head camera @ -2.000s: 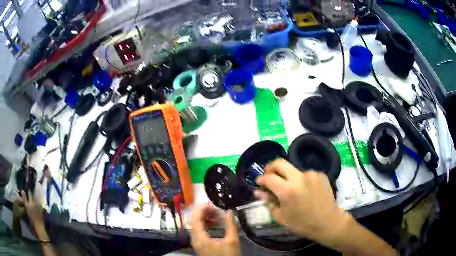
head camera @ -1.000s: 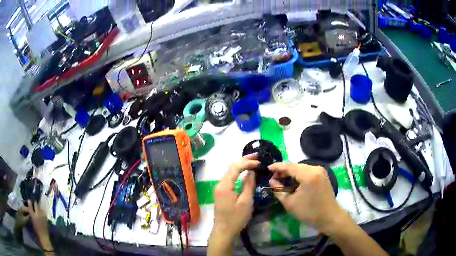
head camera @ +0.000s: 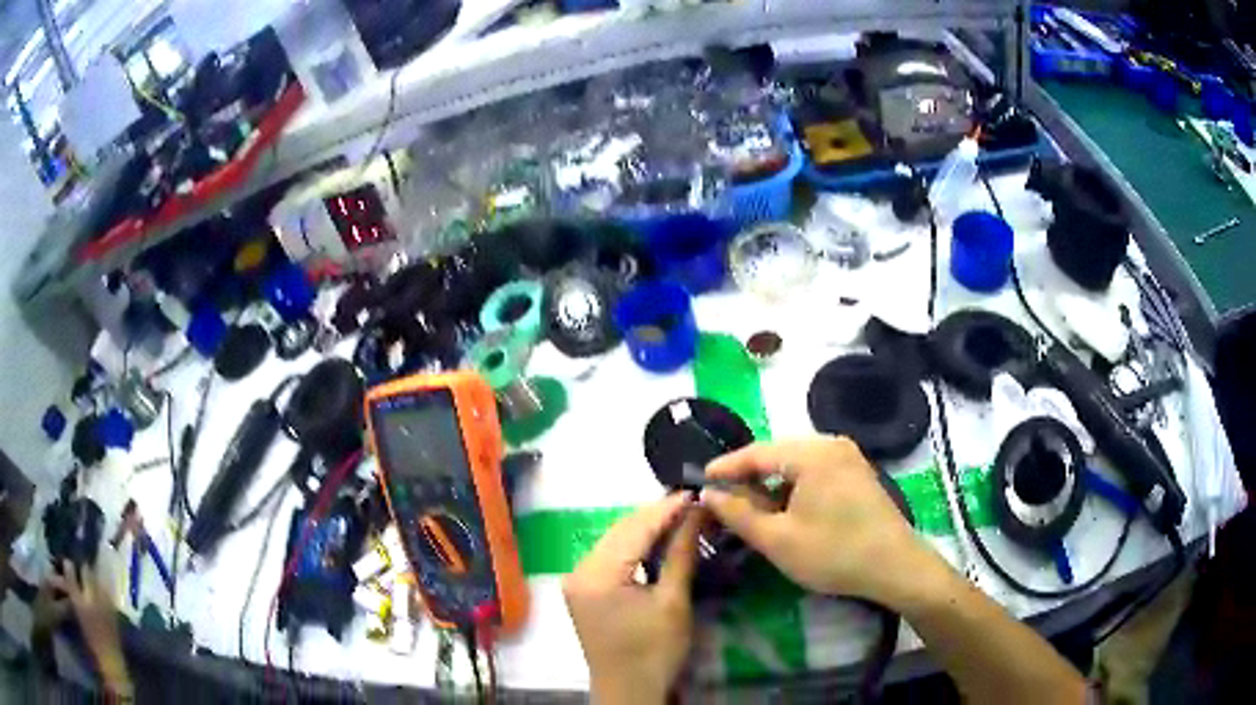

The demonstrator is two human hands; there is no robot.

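Observation:
A black disc, which looks like the speaker plate [head camera: 693,438], lies just beyond my hands, with a small white label on its far part. My right hand [head camera: 815,521] pinches a slim metal tool, possibly tweezers [head camera: 722,479], that points left over the disc's near edge. My left hand [head camera: 634,590] is at the left, its fingertips close to the right fingertips. A small reddish spot shows there; whether the left fingers grip something is unclear. A dark ear cup shows only in part between and below my hands.
An orange multimeter [head camera: 448,503] lies left, with a solder reel [head camera: 530,409] and blue cup [head camera: 657,328] beyond. Ear pads [head camera: 868,404] and a ringed black part [head camera: 1040,478] lie right, beside cables and a thick black handle [head camera: 1113,420]. Another person's hand [head camera: 94,613] shows at far left.
The black disc now lies flatter beyond my hands, its white label showing. Both hands have come closer together over the cup. Two seconds ago they were farther apart. The camera view has shifted slightly.

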